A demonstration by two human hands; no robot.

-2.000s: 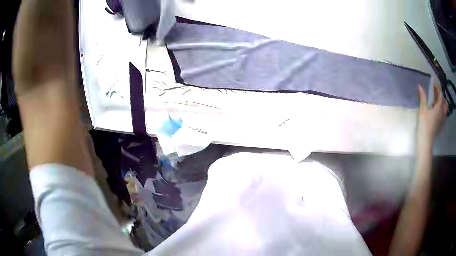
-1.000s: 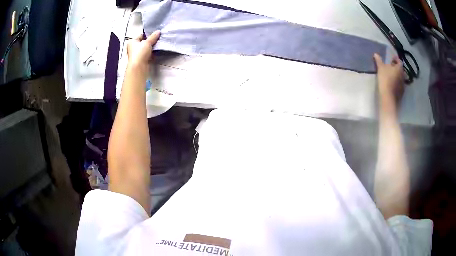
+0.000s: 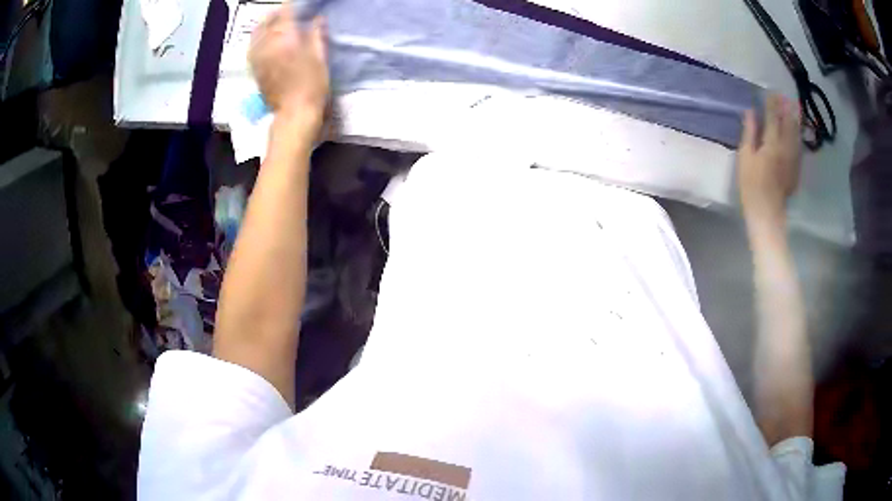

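A long, pale blue-grey interfacing piece (image 3: 548, 73) lies slantwise over a dark purple fabric piece (image 3: 587, 27), whose edge shows along its far side. A crease runs lengthwise along the interfacing. My left hand (image 3: 291, 70) holds its left end, near the top of the picture. My right hand (image 3: 771, 147) pinches its right end, with the fingertips at the corner. The top left of the interfacing is cut off by the picture's edge.
The pieces lie on a white table (image 3: 675, 166). Black-handled shears (image 3: 797, 73) lie just beyond my right hand. A purple strip (image 3: 206, 73) crosses the left table edge. A blue scrap (image 3: 256, 106) is beside my left wrist. Scraps (image 3: 181, 294) are heaped below.
My left hand has come from off the table onto the interfacing's left end. The interfacing's near edge has shifted, and more purple shows along the far edge. The view has moved too.
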